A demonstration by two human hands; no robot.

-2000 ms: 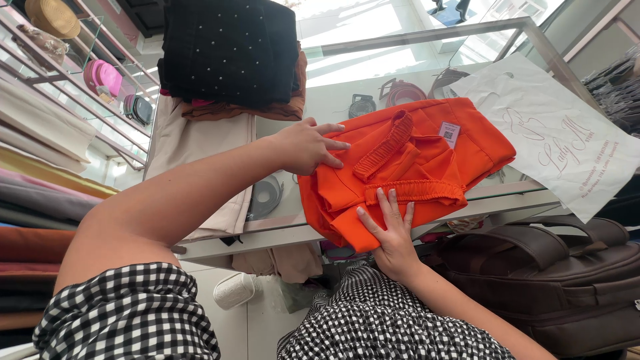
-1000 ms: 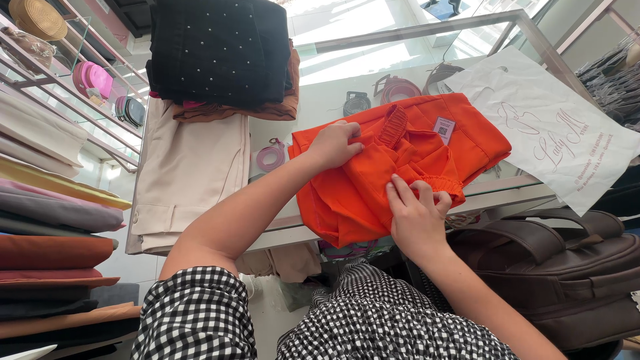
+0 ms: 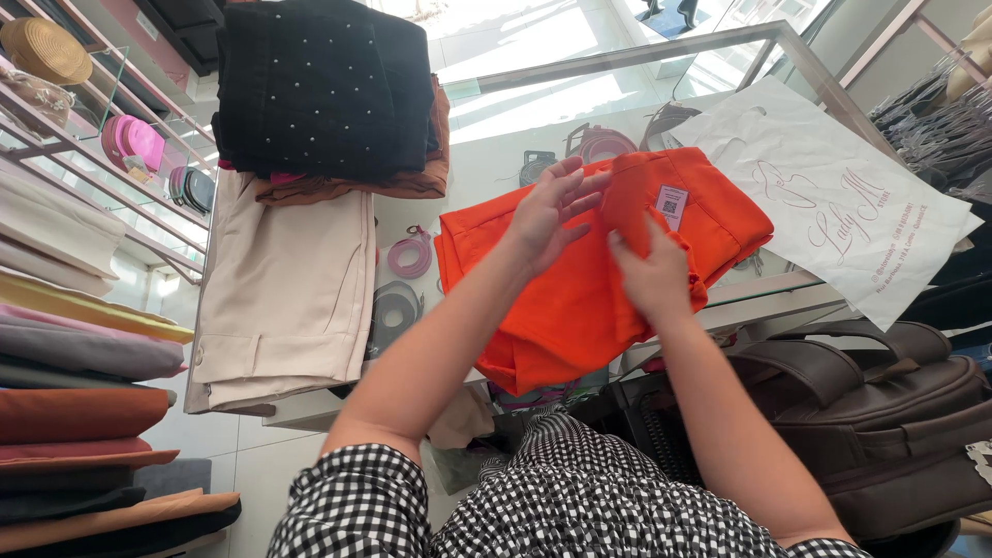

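Note:
An orange garment (image 3: 542, 310) lies folded on the glass display counter, with a tag bearing a printed code (image 3: 669, 207) on its upper right part. My left hand (image 3: 554, 213) is over the garment, fingers spread and pointing right; nothing shows in its grasp. My right hand (image 3: 655, 271) pinches a flap of the orange fabric, blurred by motion, that stands up near the middle. Left of the garment lie folded beige trousers (image 3: 287, 287). Partly over them, a studded black garment (image 3: 325, 93) rests on a brown one (image 3: 438, 167).
Coiled belts, one pink (image 3: 409, 254), show through the glass counter (image 3: 496, 116). A white plastic bag (image 3: 821, 186) lies at the right, above a dark brown leather bag (image 3: 876, 403). Folded fabrics (image 3: 85, 411) are stacked at the left beside racks (image 3: 147, 225).
My left hand has come off the orange fabric and opened. The gathered bands seen on top of the garment before are now mostly hidden, and a flap is raised in my right hand.

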